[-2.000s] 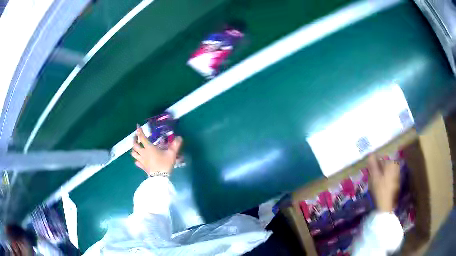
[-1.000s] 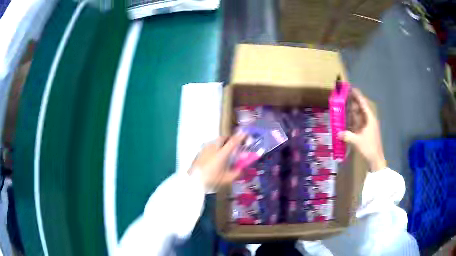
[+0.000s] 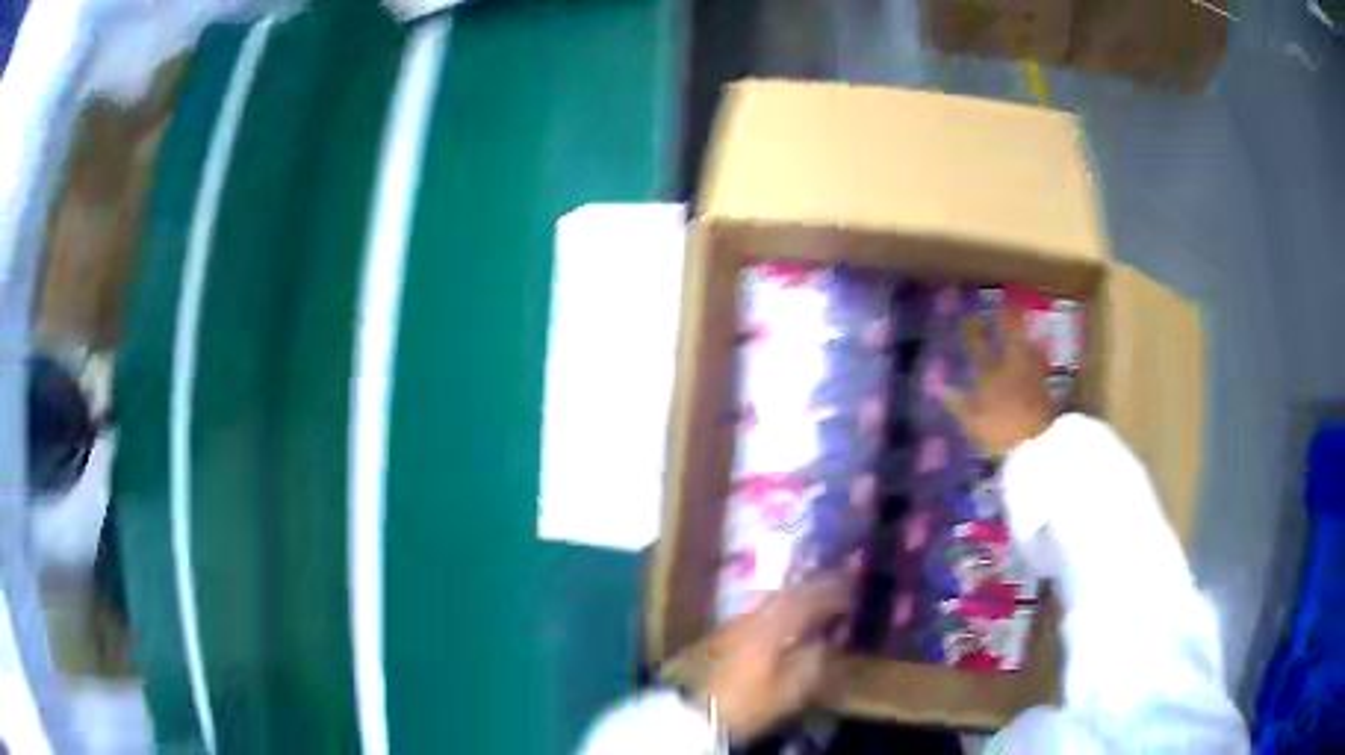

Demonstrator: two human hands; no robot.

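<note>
An open brown shipping carton (image 3: pixel 900 162) stands beside the green workbench top. Two rows of pink and purple retail boxes (image 3: pixel 782 369) lie in it with a dark gap between the rows. My right hand (image 3: pixel 1010 384) is inside the carton on the upper part of the right row; it is blurred and its fingers are partly lost against the boxes. My left hand (image 3: pixel 782 649) is over the carton's near left corner, at the lower end of the left row, also blurred. I cannot tell if either hand grips a box.
A white label sheet (image 3: pixel 612 376) lies on the workbench top (image 3: pixel 472 369) along the carton's left edge. A white rail (image 3: pixel 387 369) separates bench and conveyor belt (image 3: pixel 280 398). A brown carton (image 3: pixel 1092 42) is on the floor at the top. A blue crate (image 3: pixel 1310 605) stands at the right.
The view has swung from bench to carton. Both hands held boxes above the carton a second ago; now the right is down in the right row and the left has moved to the near left corner.
</note>
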